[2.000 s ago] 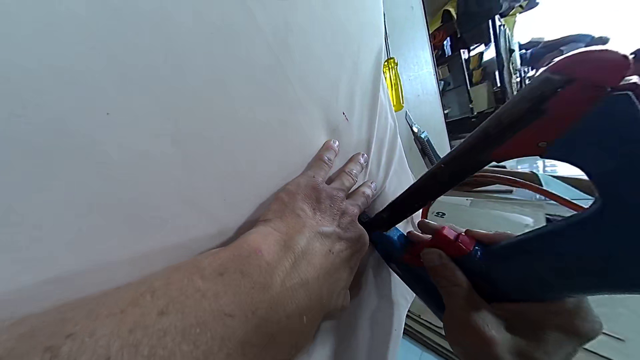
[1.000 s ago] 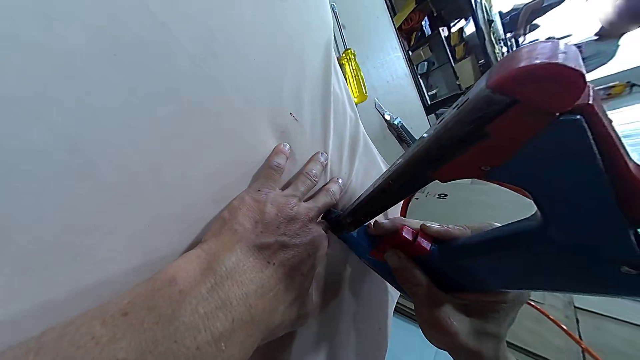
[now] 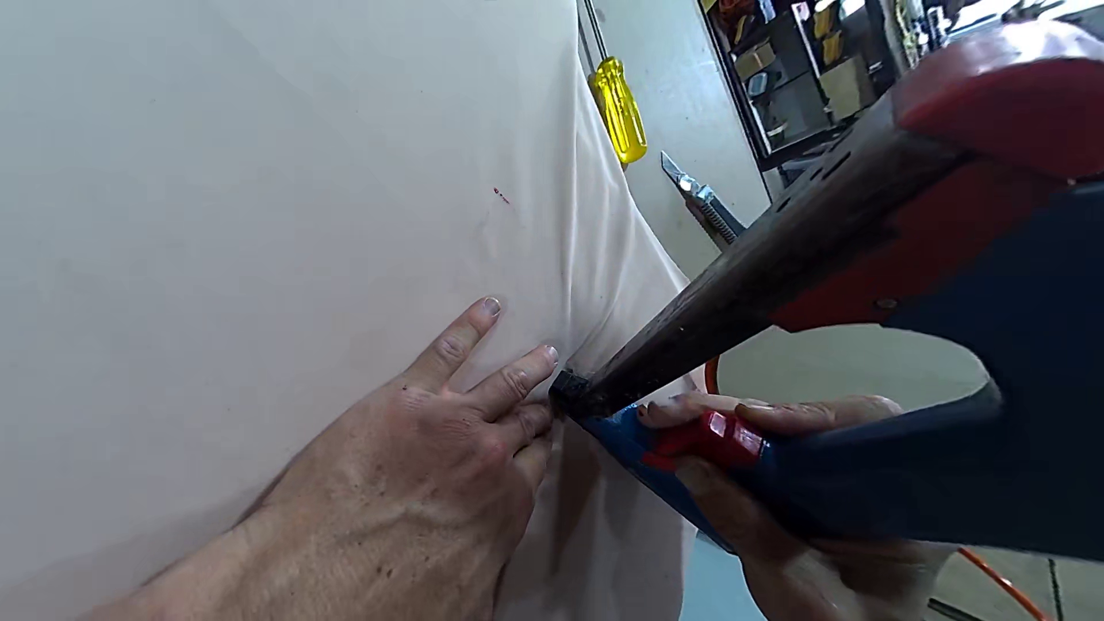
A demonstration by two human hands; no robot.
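Observation:
Pale pink fabric (image 3: 285, 216) fills the left and middle of the view, with folds near its right edge and a small red mark on it. My left hand (image 3: 423, 466) lies spread on this fabric, its fingertips beside the black nose of a blue and red staple gun (image 3: 931, 250). The gun's nose presses against the folded fabric edge. Around the gun's blue lower part, by its red trigger piece, my right hand (image 3: 802, 500) is closed. Part of that hand is hidden behind the gun.
A screwdriver with a yellow handle (image 3: 619, 112) lies at the fabric's right edge. Beside it a utility knife (image 3: 703, 200) rests with its blade showing on a pale surface (image 3: 673, 69). Shelves with boxes (image 3: 789, 78) stand behind. An orange hose (image 3: 1005, 582) runs at the lower right.
The fingers of my left hand have shifted, with some now bent beside the gun's nose. The staple gun remains in my right hand. The view has moved somewhat.

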